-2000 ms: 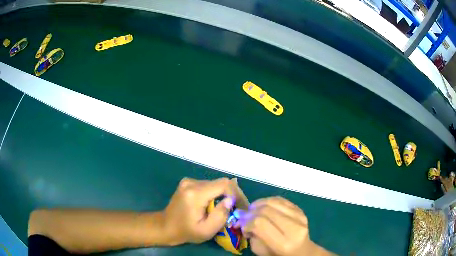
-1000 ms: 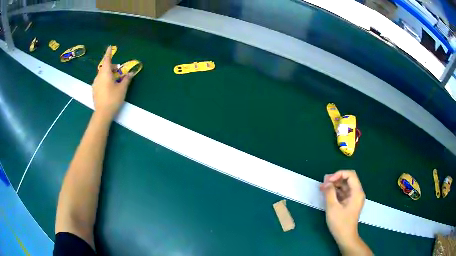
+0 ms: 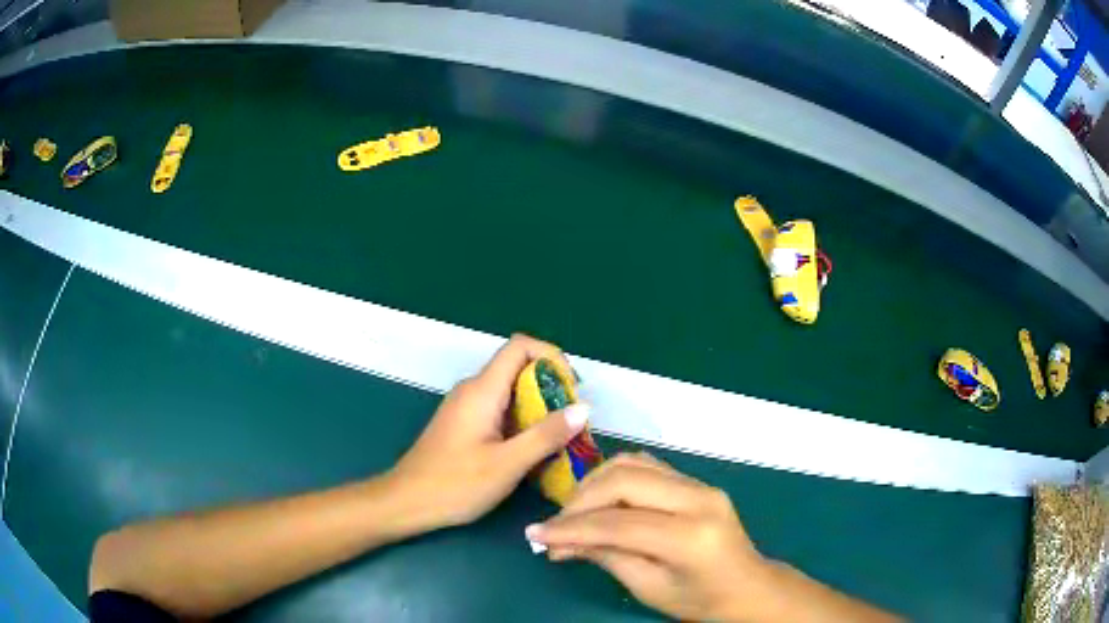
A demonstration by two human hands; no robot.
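Observation:
My left hand (image 3: 480,444) holds a yellow car body shell (image 3: 529,402) open side up at the near edge of the white rail. A green circuit board (image 3: 551,387) shows at the shell's far end, with red wires (image 3: 585,450) and a blue part near my left thumb. My right hand (image 3: 657,523) is against the shell's near end, partly covering it. Its fingers are curled, with something small and white, or just a fingertip, at their tip; I cannot tell which.
On the green belt (image 3: 547,231) lie a shell with a base plate beside it (image 3: 797,274), single base plates (image 3: 389,149) and more shells (image 3: 969,379). The white rail (image 3: 730,420) crosses in front. A clear bag (image 3: 1067,554) is at the right edge, a cardboard box (image 3: 183,17) beyond the belt.
My left hand has picked up a shell from the belt at the left and brought it over the bench. My right hand has moved left to it. The tan piece on the bench no longer shows.

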